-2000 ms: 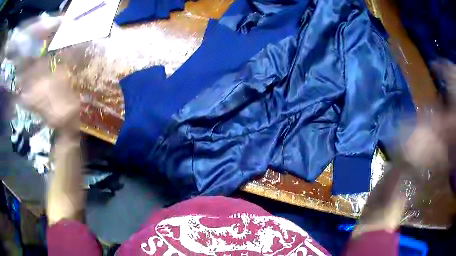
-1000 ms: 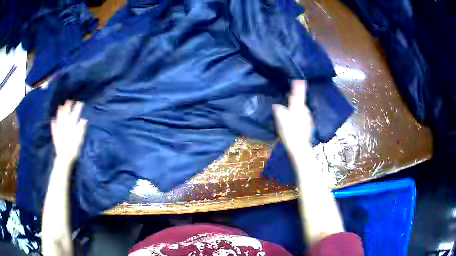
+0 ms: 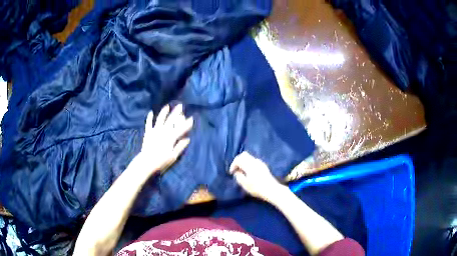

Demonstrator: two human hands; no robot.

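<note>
A navy jacket (image 3: 125,90) lies spread over the table with its shiny, creased lining up. A matte navy edge band (image 3: 265,90) runs along its right side. My left hand (image 3: 166,136) lies on the lining near the middle, fingers spread, holding nothing. My right hand (image 3: 253,172) is at the jacket's lower edge, with its fingers curled in; whether cloth is pinched between them is too blurred to tell.
The scratched brown table (image 3: 351,90) shows at the right. A blue plastic bin (image 3: 388,200) with dark cloth inside stands at the lower right. Dark navy garments lie at the far left (image 3: 30,25) and far right (image 3: 386,40). A patterned heap is at the lower left corner.
The jacket has been opened out with its lining showing. My left hand has moved right to the jacket's middle. My right hand has moved left and toward my body, its fingers now curled.
</note>
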